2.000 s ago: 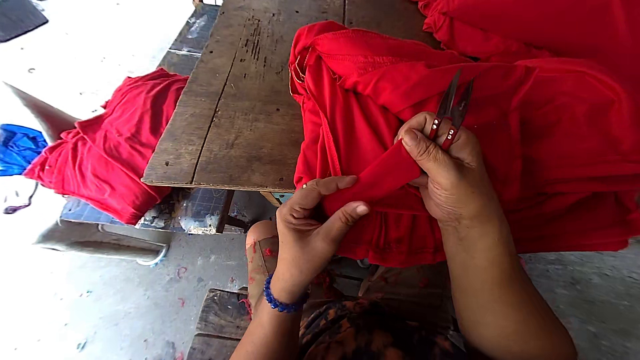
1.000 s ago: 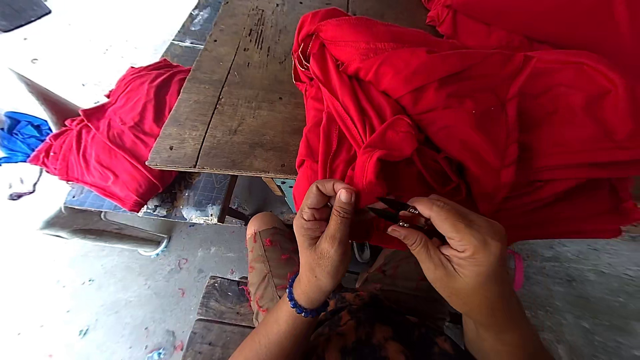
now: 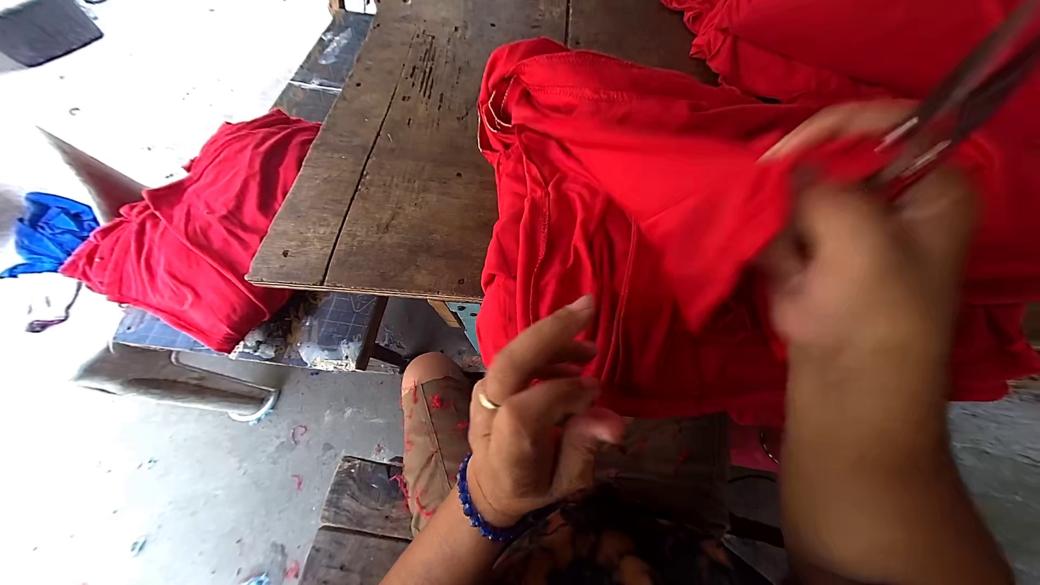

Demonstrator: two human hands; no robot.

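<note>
Red fabric garments [image 3: 569,211] lie bunched over the front edge of the wooden table. My right hand [image 3: 853,252], blurred, grips a raised fold of the red cloth, and thread snips [image 3: 934,122] sit in the same hand with their blades pointing up and right. My left hand [image 3: 536,398], wearing a ring and a blue beaded bracelet, is at the near edge of the cloth with its fingers partly curled and apart, and nothing shows in it.
The wooden table [image 3: 406,179] spans the middle. Another red cloth pile [image 3: 211,227] rests on a lower surface at left, beside a blue cloth [image 3: 55,231]. A wooden bench [image 3: 366,504] is below. More red fabric [image 3: 812,41] lies at the upper right.
My right hand has moved up and right, lifting a fold of red cloth along with the snips. My left hand, pinched near the cloth one second ago, has its fingers apart and is lower.
</note>
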